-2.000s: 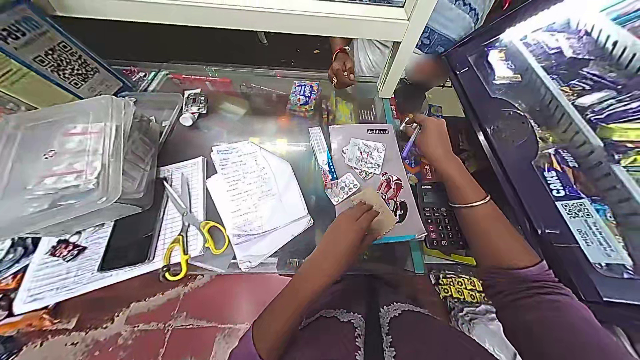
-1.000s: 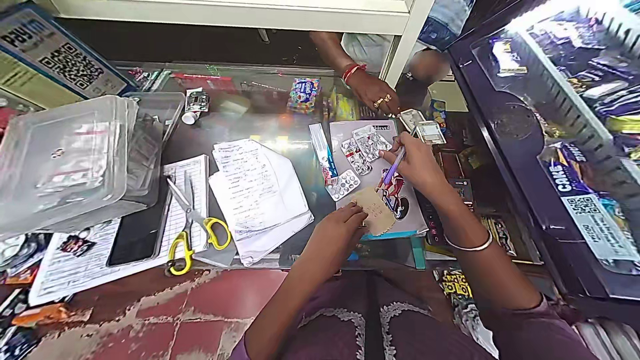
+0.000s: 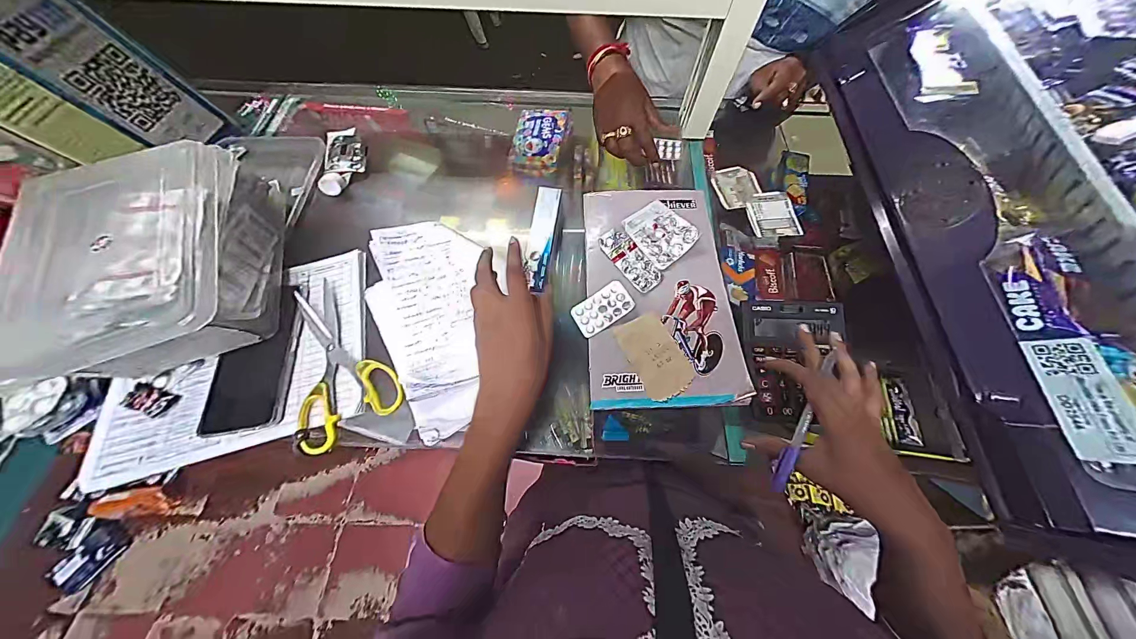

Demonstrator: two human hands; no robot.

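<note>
My left hand [image 3: 512, 337] reaches over the glass counter, fingers beside a small blue and white carton [image 3: 544, 232]; whether it grips the carton is unclear. My right hand [image 3: 834, 399] is over the Casio calculator [image 3: 794, 324] with a purple pen [image 3: 794, 448] held between its fingers. Between my hands lies a grey notebook [image 3: 612, 355] with a cyclist on its cover. On it rest blister packs of tablets [image 3: 661, 232] and a brown paper packet [image 3: 655, 357]. Handwritten sheets [image 3: 426, 311] lie left of my left hand. Another person's hand [image 3: 626, 115] touches a small blister strip [image 3: 667, 149] beyond the notebook.
Yellow-handled scissors [image 3: 333, 373] and a dark phone [image 3: 244, 390] lie on printed sheets at left, near a clear plastic box [image 3: 115, 257]. A white frame post [image 3: 714, 71] stands ahead. Banknotes [image 3: 774, 215] lie right of the notebook; a display rack [image 3: 941, 186] borders the right.
My left hand has left the brown packet and moved left to the carton. My right hand has moved from the banknotes to the calculator. The other person's hand has moved left to a blister strip.
</note>
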